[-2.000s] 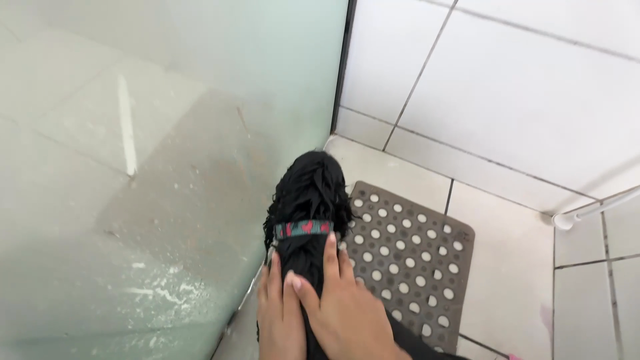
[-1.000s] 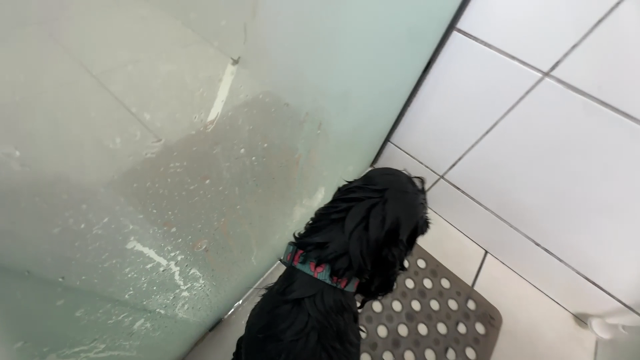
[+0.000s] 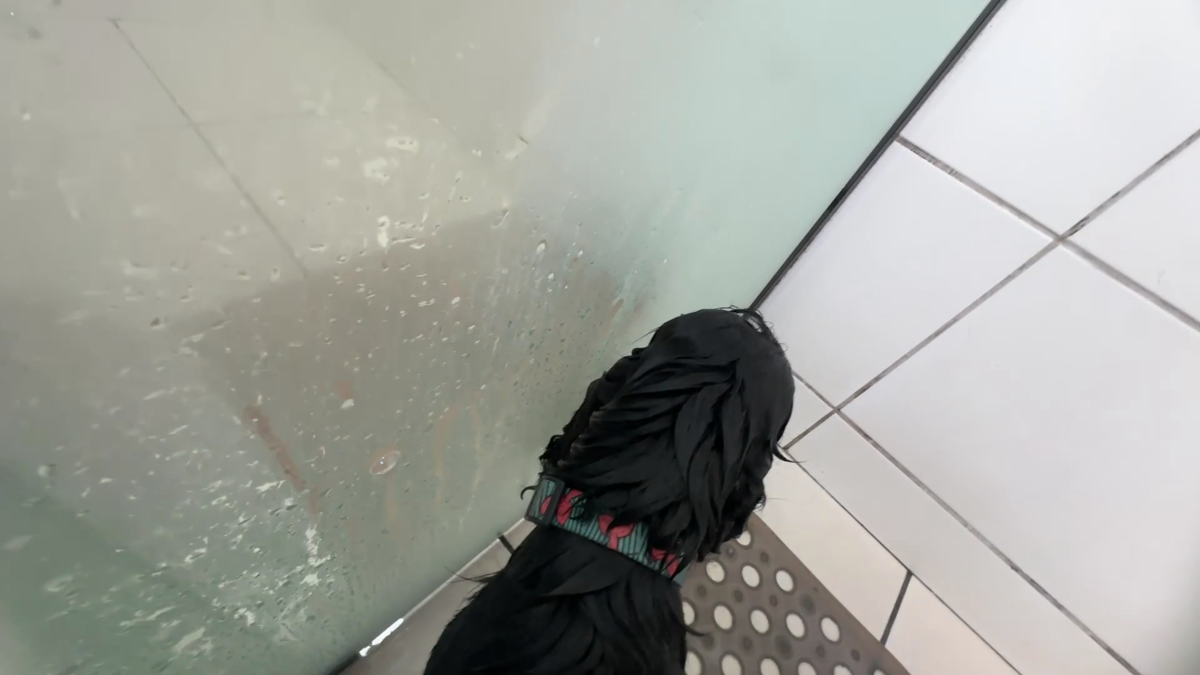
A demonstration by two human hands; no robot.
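Note:
A black dog with wet fur (image 3: 694, 403) is at the lower middle of the head view, seen from behind and above, its head close to the glass. Around its neck sits a teal collar with a red pattern (image 3: 609, 527), its dark buckle at the left side. The dog's face is hidden, and its back runs out of the bottom edge. Neither my left hand nor my right hand shows in this view, so what they hold or touch cannot be seen.
A wet, misted glass shower panel (image 3: 394, 281) fills the left side. White wall tiles (image 3: 994, 356) with dark grout stand on the right. Under and beside the dog's head, a grey-brown bath mat with round holes (image 3: 783, 619) lies on the pale tiled floor (image 3: 844, 553).
Both hands rested on the dog's back just behind its collar two seconds ago; they have left the view. The dog's head has shifted against the mat. The view has moved closer to the glass.

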